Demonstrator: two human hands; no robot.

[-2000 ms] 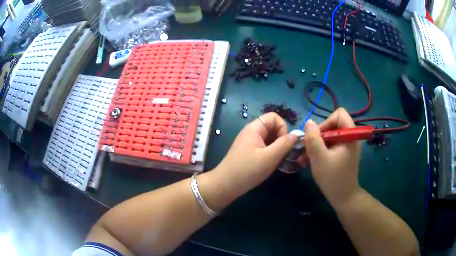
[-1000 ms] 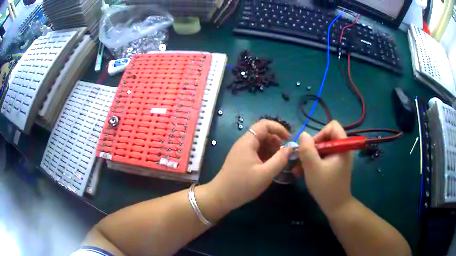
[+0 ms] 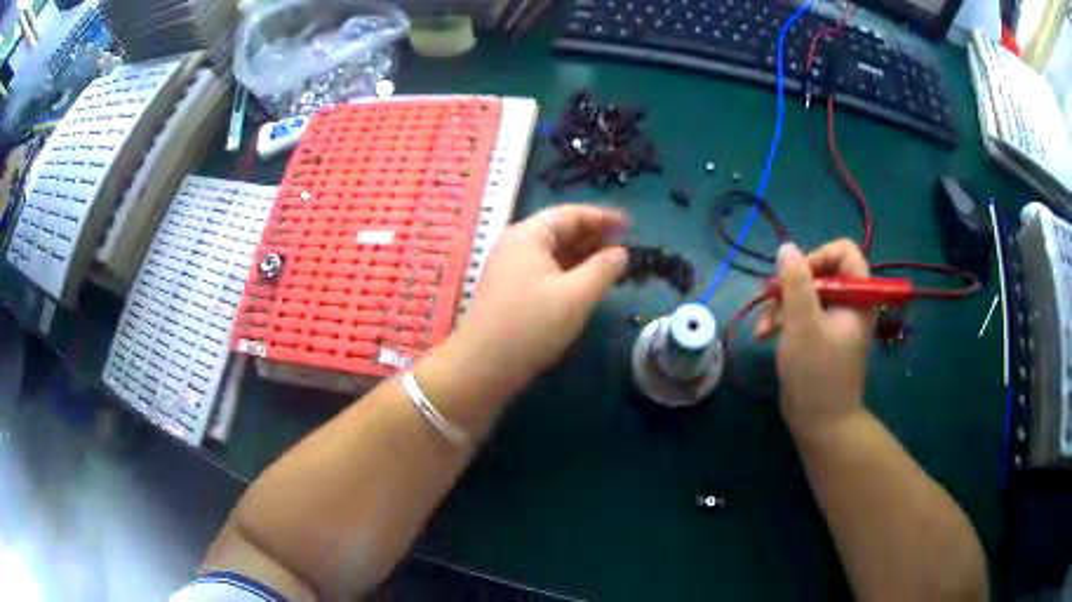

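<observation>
The silver-grey test fixture [image 3: 678, 356] stands upright on the dark green mat, its pale round top with a centre hole uncovered. My left hand [image 3: 543, 276] is up and left of it, thumb and fingertips close together beside a small pile of dark components [image 3: 658, 267]. The fingertips are blurred, so I cannot tell if they hold a part. My right hand [image 3: 823, 323], right of the fixture and apart from it, holds the red test probe [image 3: 864, 291]. The probe's tip is hidden by my fingers.
A red component tray [image 3: 376, 212] lies on white trays at the left, a round metal piece [image 3: 270, 267] on it. A larger dark pile [image 3: 597, 144] lies beyond. A keyboard [image 3: 752, 59] and mouse [image 3: 966, 212] are at the back and right. A small silver part [image 3: 710, 501] lies in front.
Both hands have come off the fixture: my left hand moved up and left to the small dark pile, my right hand moved right with the probe. The fixture's top is now uncovered.
</observation>
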